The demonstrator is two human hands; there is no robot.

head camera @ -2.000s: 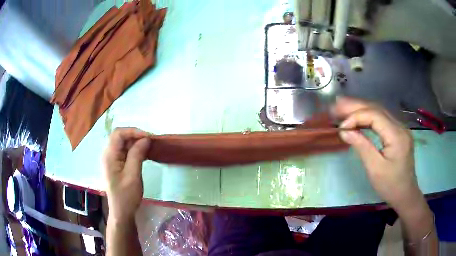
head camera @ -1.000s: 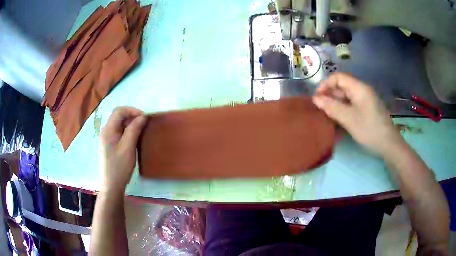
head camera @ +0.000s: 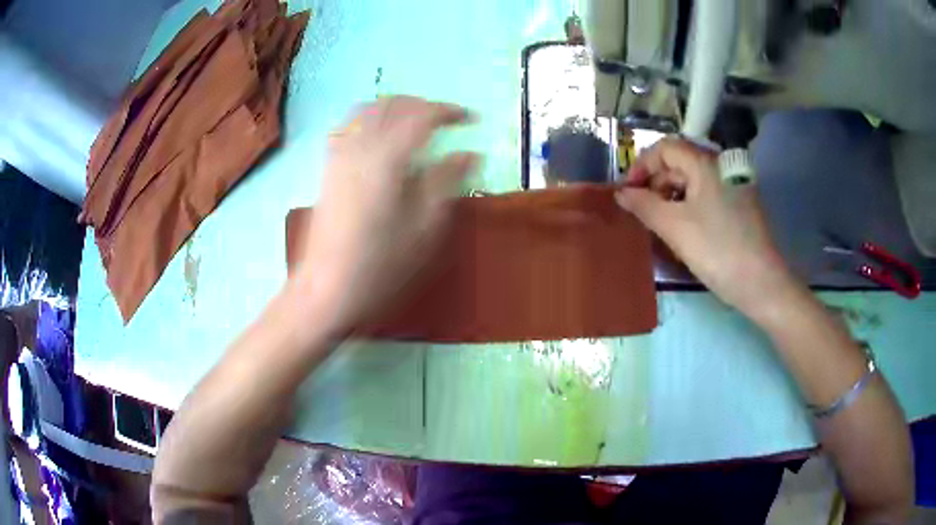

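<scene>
A rust-brown pocket piece [head camera: 554, 267] lies as a flat rectangle in front of the sewing machine, its far edge at the slide plate [head camera: 559, 87]. My right hand [head camera: 683, 210] pinches its far right corner between thumb and fingers, close to the needle area. My left hand [head camera: 385, 205] is blurred over the left part of the cloth, fingers apart, hiding some of it; it does not grip the cloth. The presser foot and needle are not clearly seen.
A fanned stack of brown workpieces [head camera: 190, 144] lies at the left of the green-blue table [head camera: 349, 395]. The cream machine head [head camera: 811, 62] is at the upper right. Red-handled thread snips [head camera: 888, 269] lie on the bed at right. A whitish knob [head camera: 736, 166] hangs near my right hand.
My left hand has let go of the cloth's left end and moved right and up over it. The cloth lies flatter. My right hand still holds its far right corner, nearer the needle area.
</scene>
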